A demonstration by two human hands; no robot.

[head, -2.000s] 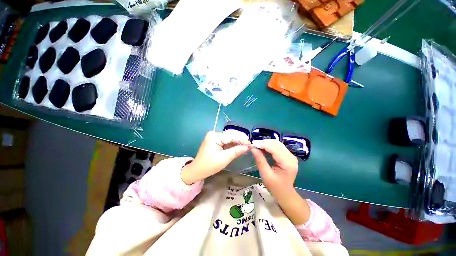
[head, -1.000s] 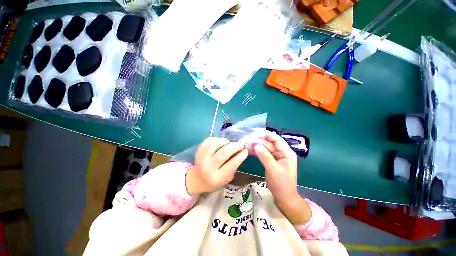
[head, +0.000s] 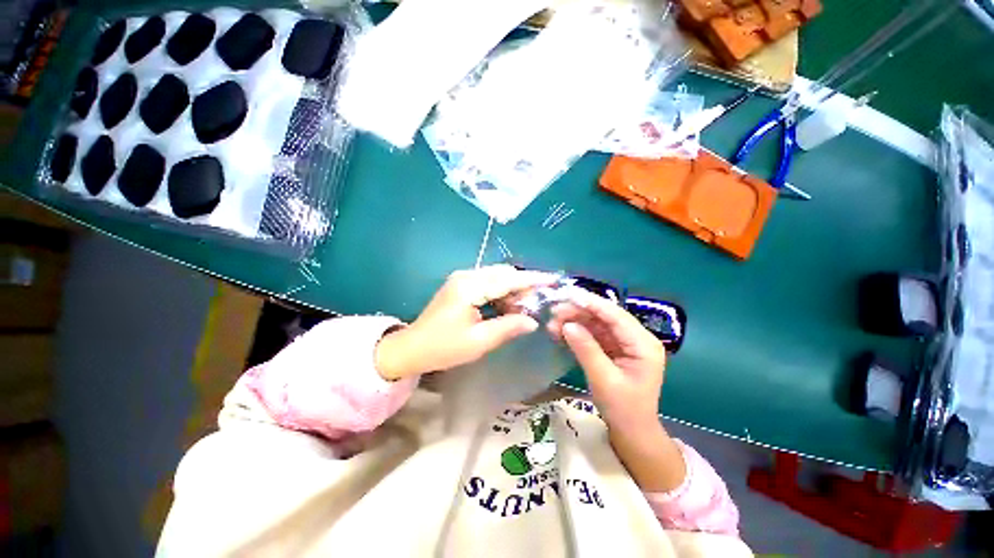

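My left hand [head: 463,325] and my right hand [head: 617,360] meet at the bench's front edge. Both hold a clear film sheet [head: 507,371] between thumbs and fingers; it hangs below my fingers in front of the apron and looks blurred. Behind my fingers lie glossy black housings in a row; the right one [head: 657,320] shows best, the others are partly hidden by my hands. Whether a small film piece is between my fingertips I cannot tell.
Left, a blister tray [head: 245,164] with black housings. Centre back, white backing paper [head: 398,76] and plastic bags [head: 523,120]. An orange fixture [head: 698,202] and blue-handled pliers [head: 787,147] lie right of them. Far right, another tray [head: 976,327] beside two loose housings [head: 916,302].
The film sheet first stuck up above my fingers and now hangs below them. My left hand has opened its curled fingers and shifted slightly up. The view has shifted a little.
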